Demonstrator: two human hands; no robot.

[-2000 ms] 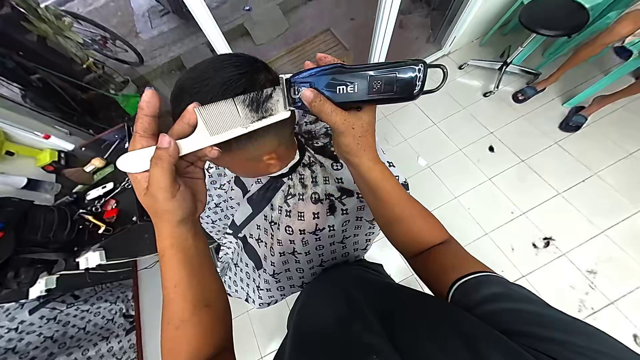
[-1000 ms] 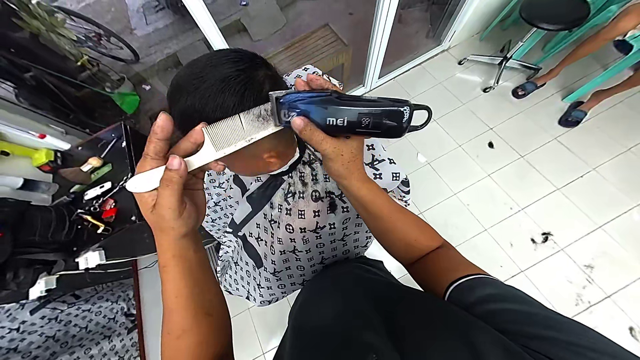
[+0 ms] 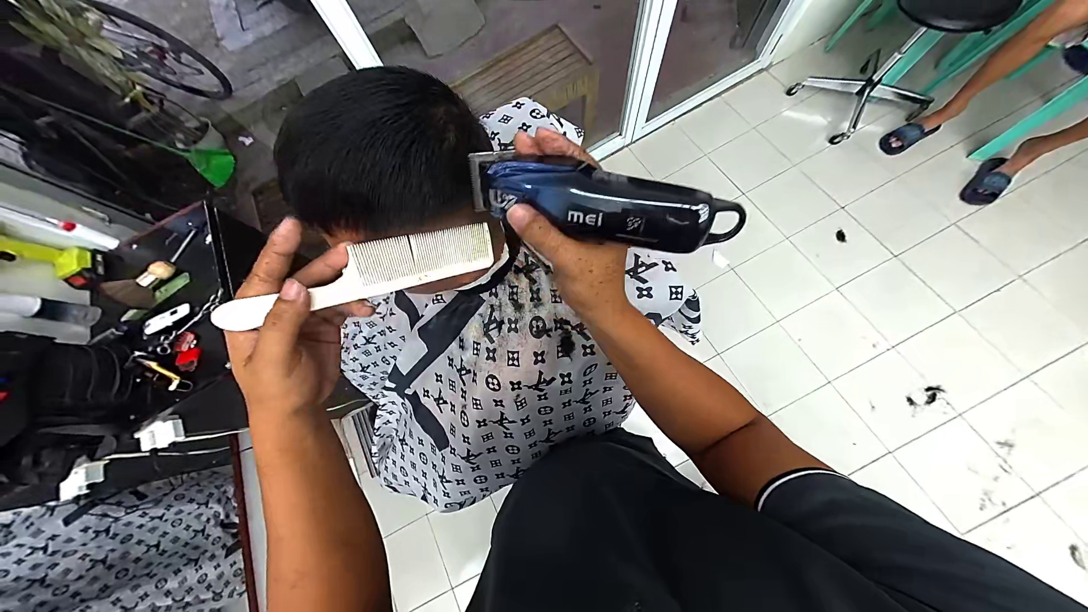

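Observation:
My left hand [image 3: 293, 327] holds a white clipper comb [image 3: 416, 259] by its handle, teeth upward, across the lower back of a seated person's head of short black hair [image 3: 382, 149]. My right hand [image 3: 578, 255] is closed around a dark blue and black hair clipper [image 3: 629, 204]. Its blade, at the clipper's left end, points at the side of the head, above the comb's right end. A patterned white cape [image 3: 510, 382] with black straps covers the person's shoulders, and cut hair lies on it.
A black counter [image 3: 204, 399] at left bears a brush [image 3: 157, 272], a red clip [image 3: 187, 353] and other tools. Glass doors stand ahead. At upper right are a wheeled stool [image 3: 867, 89] and another person's legs in slippers [image 3: 909, 136]. Hair clumps [image 3: 926, 395] lie on the tiled floor.
The clipper was over the comb's teeth in the earlier frames; now its blade is above the comb's right end. The comb's teeth show less cut hair than two seconds ago.

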